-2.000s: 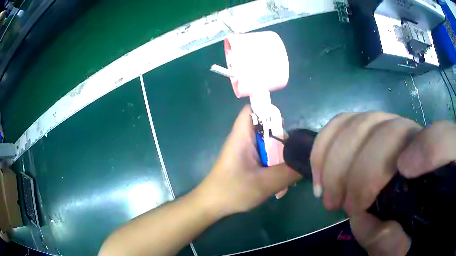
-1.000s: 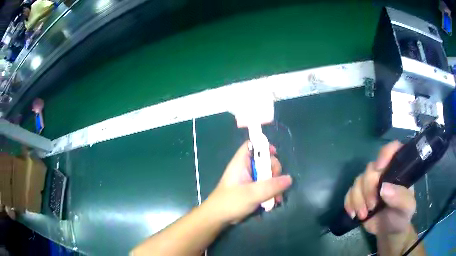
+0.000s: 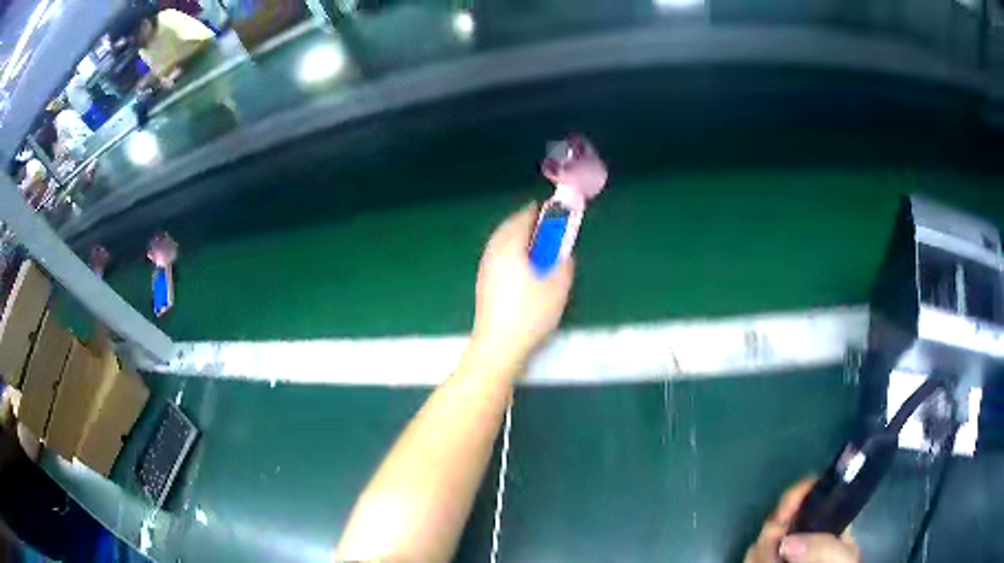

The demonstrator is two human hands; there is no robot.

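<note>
A pink handheld fan (image 3: 577,176) with a bright blue battery (image 3: 549,240) in its open handle is over the green conveyor belt. My left hand (image 3: 517,280) holds it by the handle, fan head pointing away from me. My right hand (image 3: 809,533), partly cut off by the bottom edge, holds the black electric screwdriver (image 3: 846,484) near the screw feeder (image 3: 949,319) at the right. Whether the fan touches the belt cannot be told.
More pink fans with blue batteries lie on the belt (image 3: 716,236) at the left, one of them here (image 3: 162,275). A white strip (image 3: 705,343) edges the bench. Cardboard boxes (image 3: 72,385) and a dark gridded object (image 3: 167,453) are at the left. People sit across the line.
My left hand has moved the fan away from me, from the bench past the white strip to over the belt. My right hand took the screwdriver off the fan and to the right. The view has tilted up.
</note>
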